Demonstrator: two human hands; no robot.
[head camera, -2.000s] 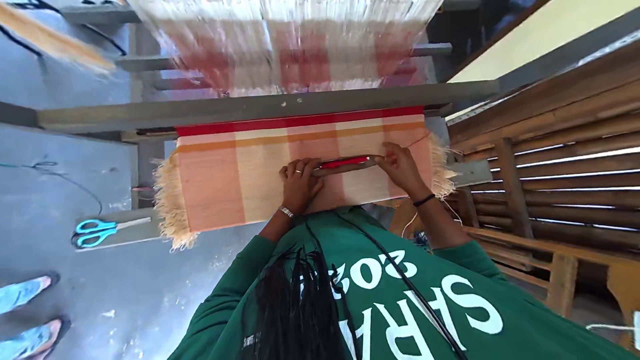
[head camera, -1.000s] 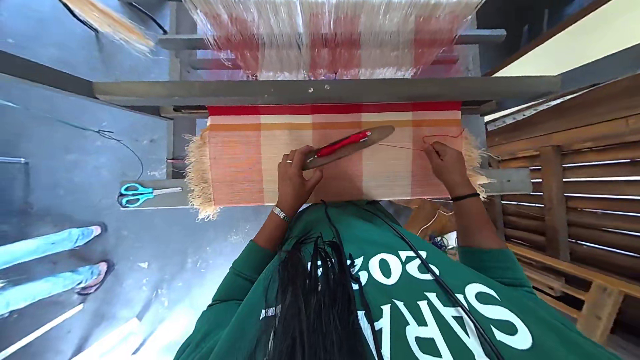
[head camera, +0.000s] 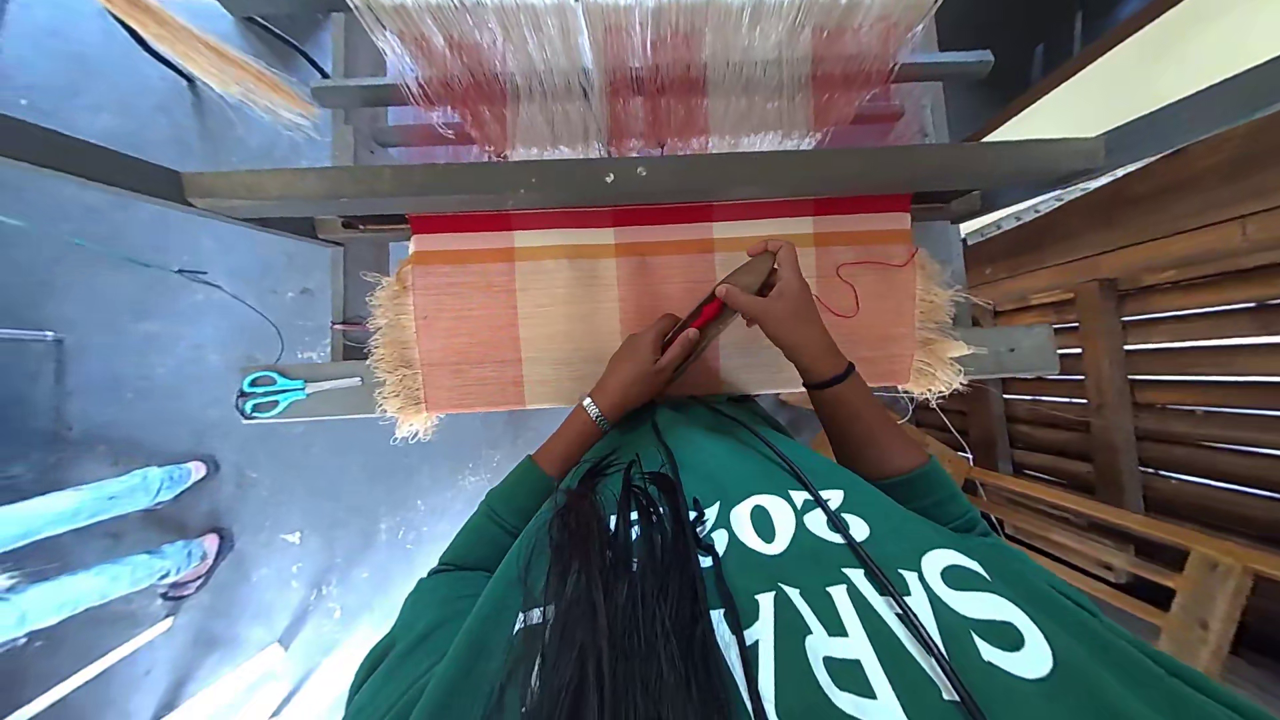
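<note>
A wooden boat shuttle (head camera: 747, 273) with red thread lies slantwise over the striped woven cloth (head camera: 565, 330). My left hand (head camera: 645, 362) grips its lower end, wearing a metal band at the wrist. At the upper end, my right hand (head camera: 783, 303) has fingers around the wood, close to the red thread bobbin (head camera: 708, 313). A loose red thread (head camera: 850, 290) curls over the right part of the cloth up to its edge. Pale fringes hang at both sides of the cloth. Just beyond it runs the loom's grey wooden beam (head camera: 640, 180).
Turquoise-handled scissors (head camera: 275, 393) lie on the board left of the cloth. White and red warp threads (head camera: 655, 85) stretch behind the beam. A person's legs (head camera: 110, 540) show at the lower left. A slatted wooden wall (head camera: 1190, 390) stands at the right, beside a wooden frame (head camera: 1120, 520).
My right hand has moved left from the cloth's right side and taken hold of the shuttle's upper end. The shuttle has tilted more steeply. The red thread now lies slack in a curl.
</note>
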